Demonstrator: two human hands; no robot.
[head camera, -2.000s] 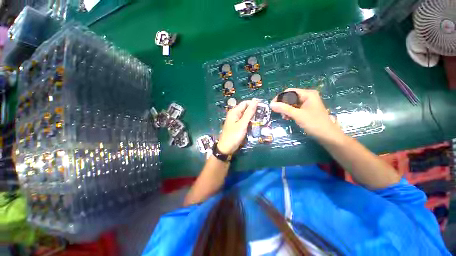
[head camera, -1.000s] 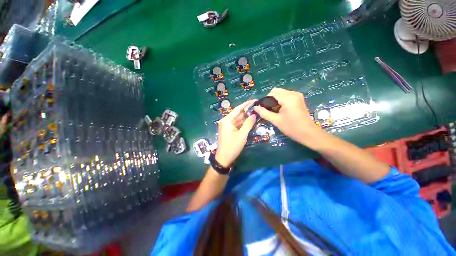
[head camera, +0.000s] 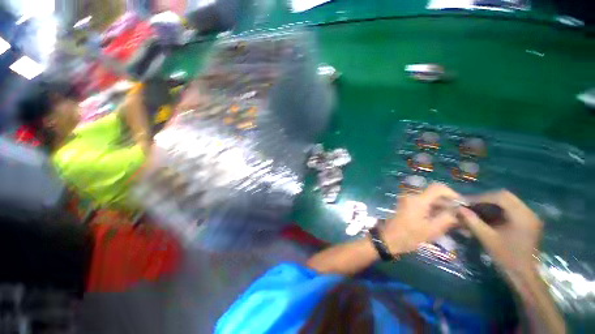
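Observation:
The frame is blurred. My left hand [head camera: 427, 222] and my right hand [head camera: 509, 228] meet above the blister tray [head camera: 554, 173], fingertips close together. My right hand holds a black housing [head camera: 488, 213]. My left fingers are pinched at its left side, around a small pale part that is mostly hidden, probably a square module. Round-disc subassemblies [head camera: 428, 140] sit in rows in the tray's left pockets. A loose pile of square modules [head camera: 329, 171] lies left of the tray, and a single module [head camera: 356, 217] lies near my left wrist.
Stacked blister trays [head camera: 228, 143] stand at the left. Beyond them is a person in a yellow-green top [head camera: 101, 160]. More modules lie along the green bench [head camera: 372, 98], one at the far side [head camera: 425, 72]. A white item [head camera: 479, 4] lies at the top edge.
The view has swung left, so the bench things appear further right and the person at the left shows. The fan and tweezers have left the picture. Both hands remain together with the black housing.

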